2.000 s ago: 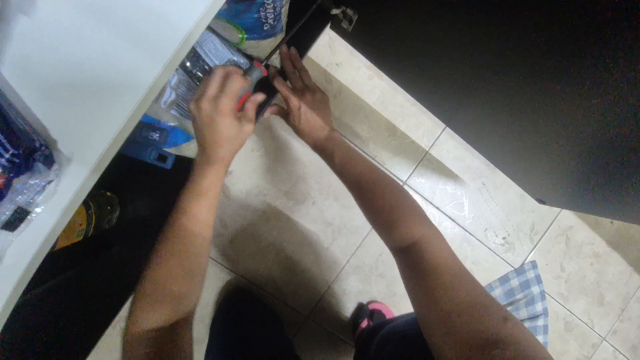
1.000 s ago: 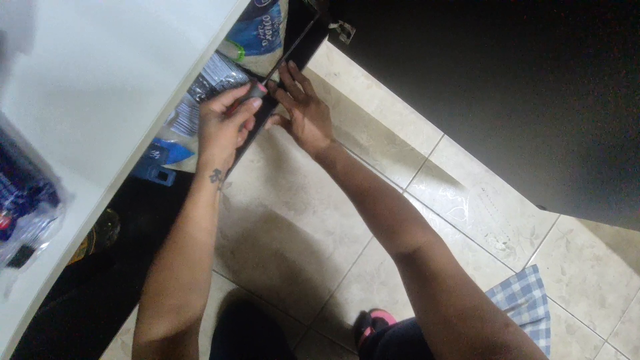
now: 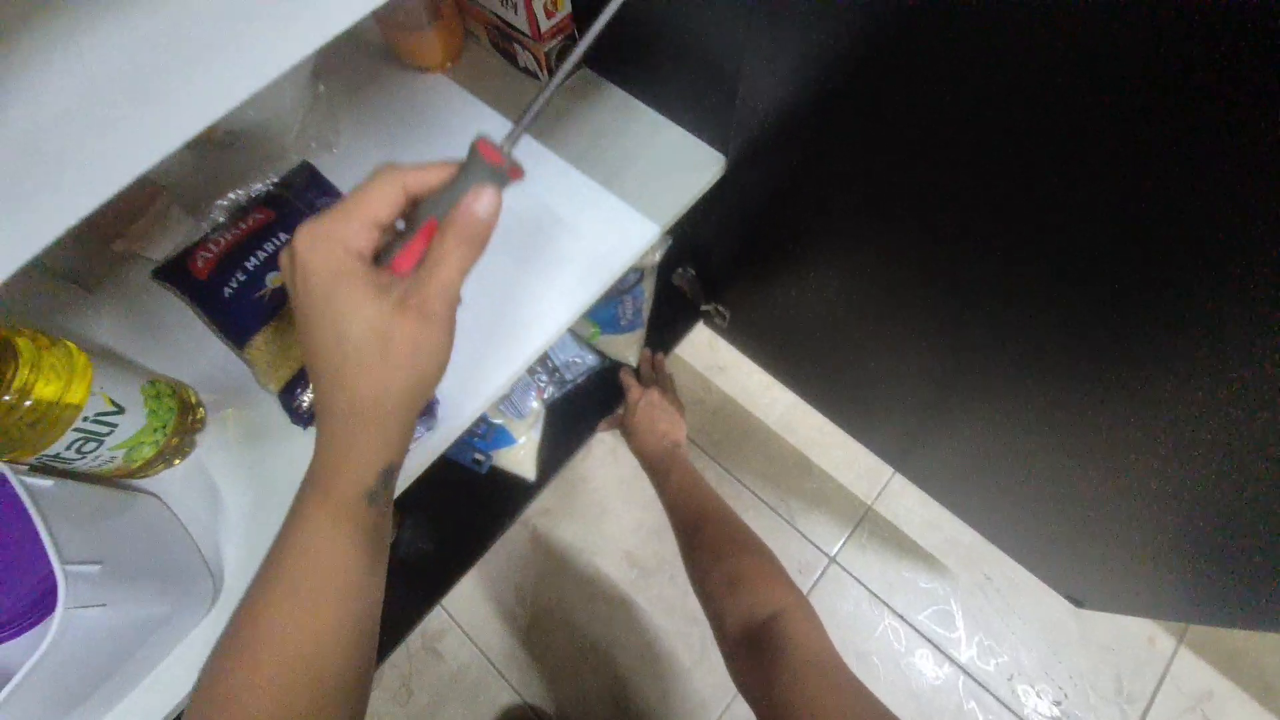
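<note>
My left hand [image 3: 375, 285] is raised over the white shelf [image 3: 560, 270], closed around the grey and red handle of a screwdriver [image 3: 450, 205]. The metal shaft points up and to the right, and its tip is cut off by the top edge of the view. Lower and further right, my right hand [image 3: 652, 408] rests with fingers extended on the dark front edge [image 3: 585, 410] of the lower compartment. No object shows in it; its palm is hidden. A blue and clear food bag [image 3: 622, 310] lies just beyond its fingertips.
On the shelf lie a dark blue pasta bag [image 3: 255, 270], an oil bottle [image 3: 110, 410] and a white container [image 3: 130, 540]. A box [image 3: 520, 35] and an orange jar [image 3: 425, 35] stand at the back. A metal hinge [image 3: 700, 295] joins the large black door [image 3: 960, 330] at right.
My left hand has risen from the lower compartment's edge with the screwdriver, now above the shelf. My right hand remains at the dark edge. The view has shifted to show more of the shelf.
</note>
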